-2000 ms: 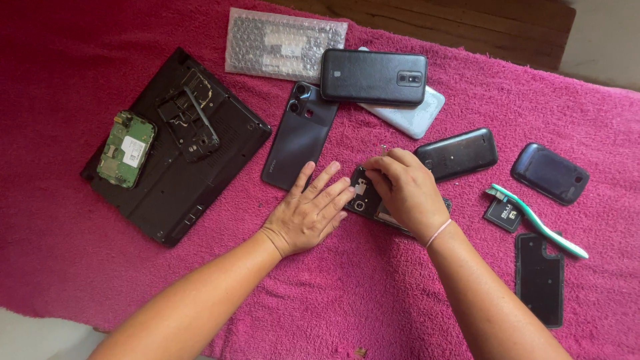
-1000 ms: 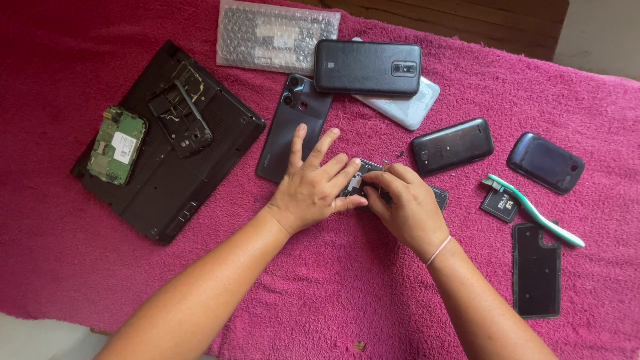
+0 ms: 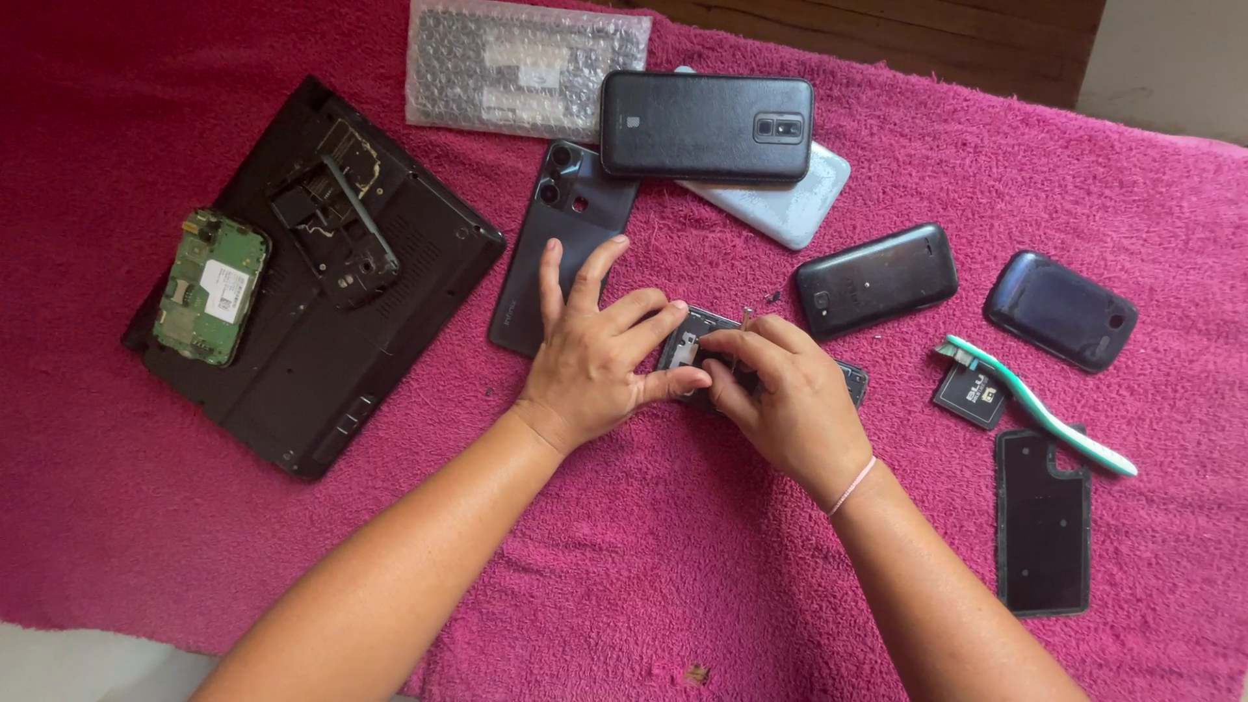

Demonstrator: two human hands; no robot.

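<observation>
An opened phone (image 3: 852,382) lies on the pink towel with its inner parts showing, mostly covered by both hands. My left hand (image 3: 609,356) steadies its left end with thumb and fingers, while two raised fingers reach over a dark grey phone back (image 3: 526,244). My right hand (image 3: 785,395) is over the phone's middle, thumb and forefinger pinched near a pale metal part (image 3: 686,351) inside it. A thin metallic tool tip (image 3: 747,317) sticks up from behind those fingers; most of it is hidden, so its kind cannot be told.
A black laptop base (image 3: 390,341) carries a green circuit board (image 3: 200,327) and a phone frame (image 3: 341,283). Above lie a bubble-wrapped item (image 3: 448,68), a black phone (image 3: 692,127) and a pale one (image 3: 799,210). At right are phone covers (image 3: 877,283), a toothbrush (image 3: 1043,409), a battery (image 3: 970,395) and a black panel (image 3: 1043,526).
My left hand has shifted from the phone's left side onto its edge, its thumb now nearer the right fingers. The right hand stays over the phone.
</observation>
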